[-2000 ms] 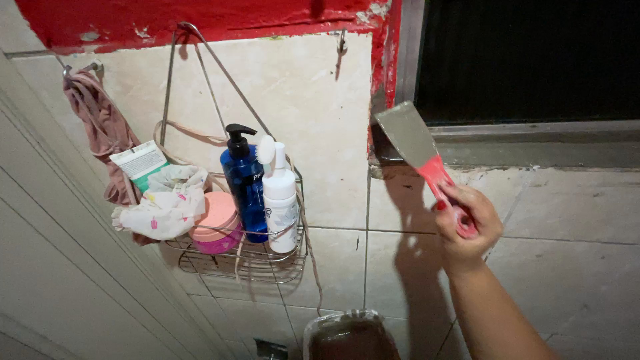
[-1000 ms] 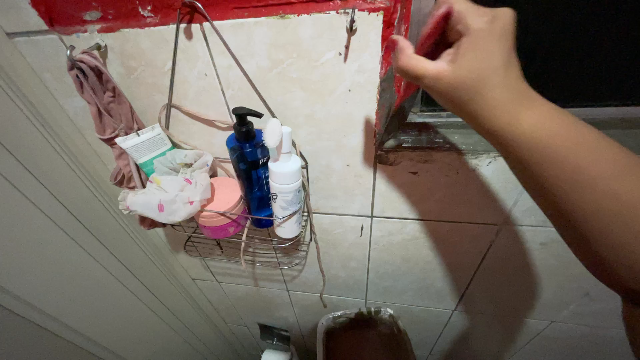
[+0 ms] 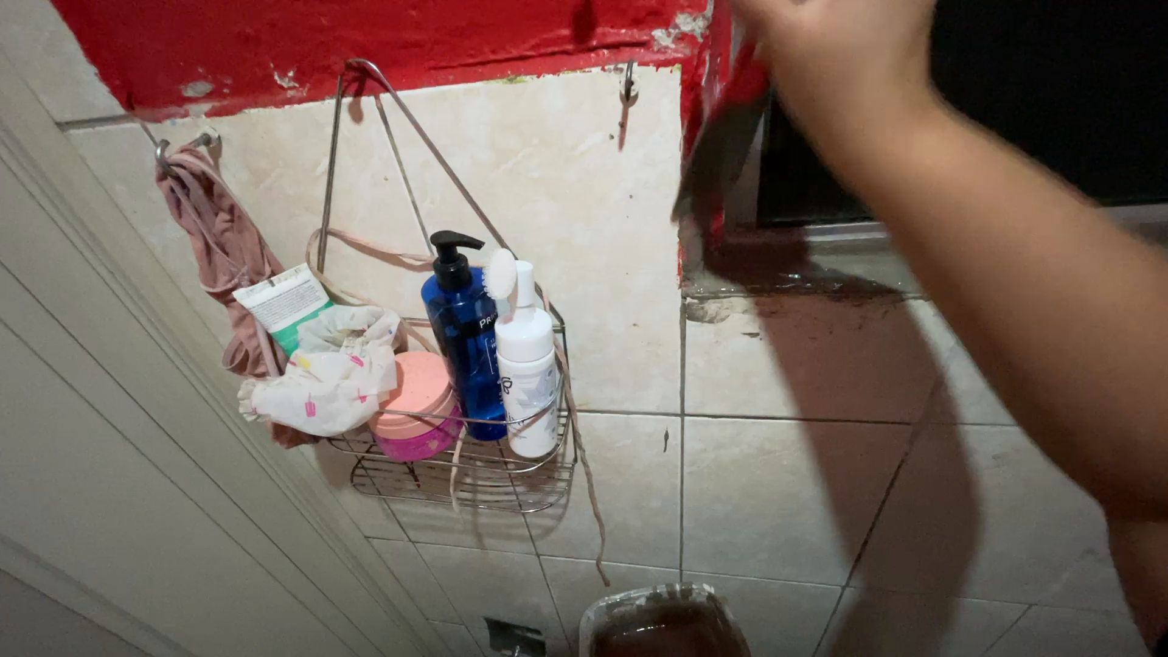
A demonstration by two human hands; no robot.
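My right hand [image 3: 844,46] is at the top right, partly cut off by the frame's edge, in front of the window. It holds a putty knife [image 3: 725,137], whose dark, shadowed blade points down along the red-painted edge of the window opening; the fingers on its handle are mostly out of view. Beneath the hand runs the window's wet-looking sill [image 3: 803,274], with rough filler at its left corner. My left hand does not show. At the bottom edge stands a container [image 3: 671,598] with smeared rims and brownish contents.
A wire shower caddy [image 3: 538,497] hangs on the tiled wall, holding a blue pump bottle [image 3: 461,338], a white bottle [image 3: 527,392], a pink jar [image 3: 415,406] and a tube [image 3: 287,306]. A pink cloth [image 3: 214,228] hangs from a hook at its left.
My right hand, lower and to the right of the window corner two seconds ago, has risen with the putty knife to the opening's left edge. The blade now points down rather than up.
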